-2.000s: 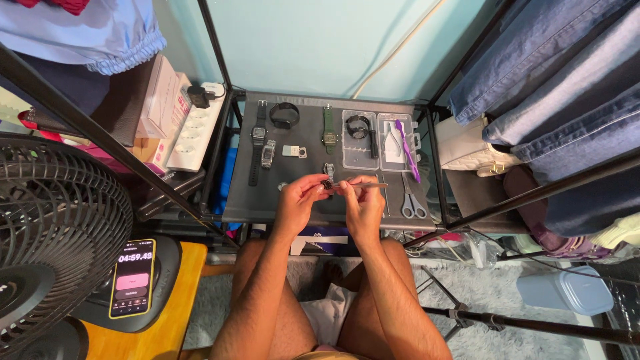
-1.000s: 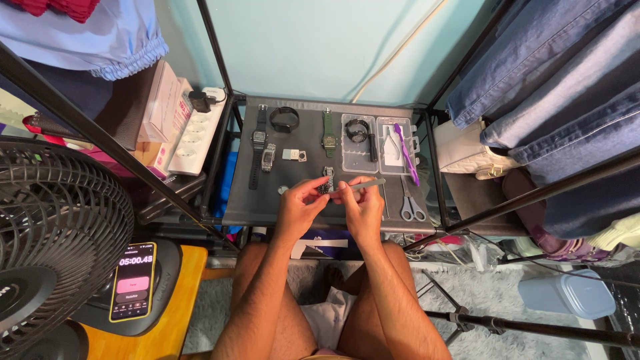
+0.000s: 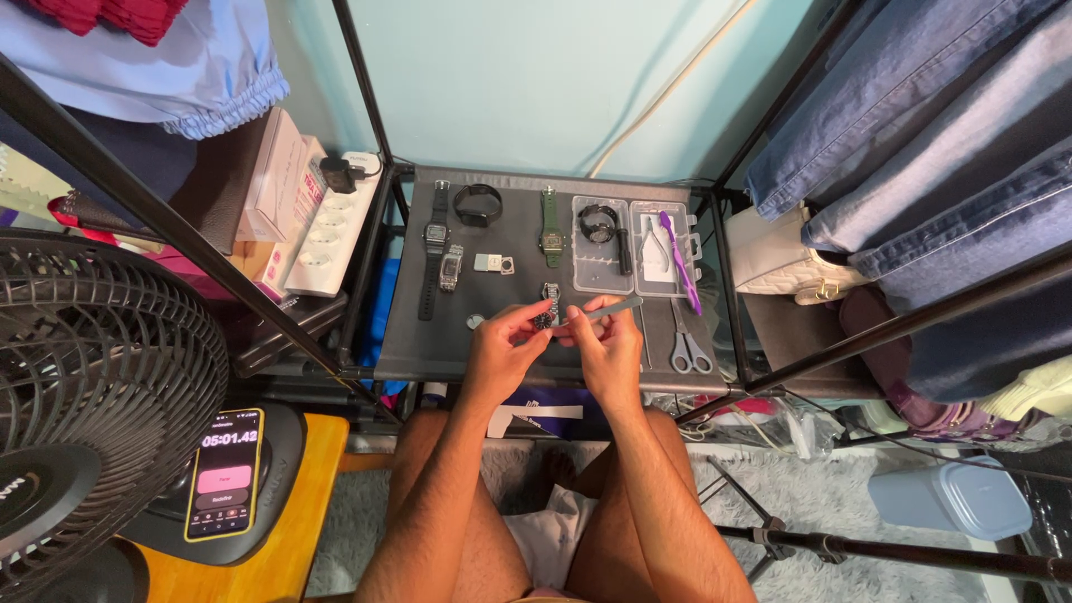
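Note:
My left hand [image 3: 507, 343] holds a wristwatch with a dark round dial and metal bracelet [image 3: 544, 316] by its case, over the near part of a dark fabric shelf [image 3: 469, 356]. Between the fingers of my right hand [image 3: 606, 339] is a slim grey metal tool [image 3: 615, 307], perhaps tweezers, its near end close to the watch. Beyond lie a black digital watch [image 3: 435, 234], a silver watch [image 3: 450, 268], a black fitness band [image 3: 477, 205] and a green digital watch [image 3: 550, 239]. A small round disc [image 3: 475, 322] rests left of my left hand.
An open clear plastic case [image 3: 600, 278] holds a black watch and tools; a purple-handled tool [image 3: 680, 260] lies across its right edge. Grey scissors [image 3: 691, 352] lie nearer. Black frame poles flank the shelf. A fan [image 3: 100, 377] and phone [image 3: 224, 476] stand left, jeans [image 3: 938, 126] hang right.
The grey tool in my right hand has tilted, its far end now pointing up to the right. My left hand keeps its hold on the watch.

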